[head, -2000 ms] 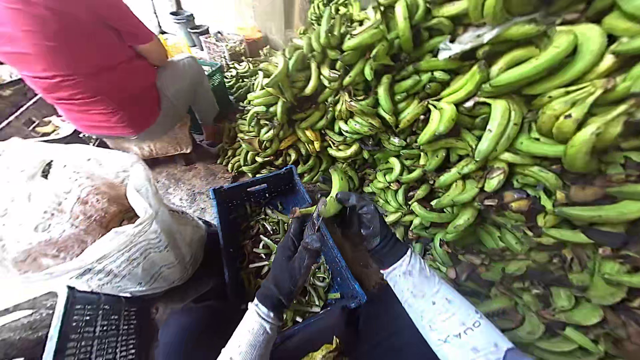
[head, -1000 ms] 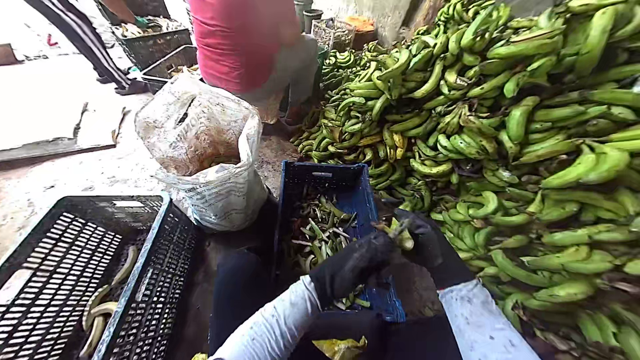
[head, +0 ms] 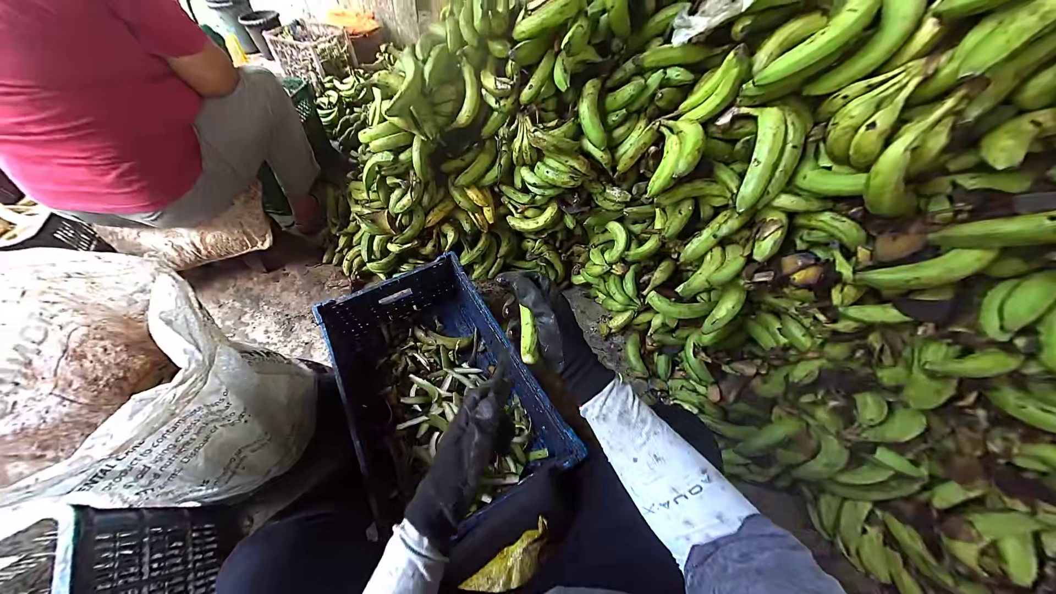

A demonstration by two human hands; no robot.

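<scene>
My right hand (head: 557,330), in a black glove, holds a small green plantain (head: 528,334) just beyond the right side of a blue plastic crate (head: 516,371). Over the crate is my left hand (head: 466,450), also black-gloved, its fingers pointing up and away from me; whether it holds something cannot be made out. Green plantain stems and peel pieces (head: 429,392) lie inside the crate. A large heap of green plantains (head: 701,206) spreads beyond and to the right of my right hand.
A white woven sack (head: 239,412) stands at left, above a black plastic crate (head: 148,544). A person in a red shirt (head: 99,107) sits at upper left. Cut green peels (head: 874,462) cover the lower right. A yellow piece of material (head: 511,565) lies near my lap.
My hands, close together around a green plantain two seconds ago, are now apart. The view has swung back from the left, where it showed more of the black crate a second ago.
</scene>
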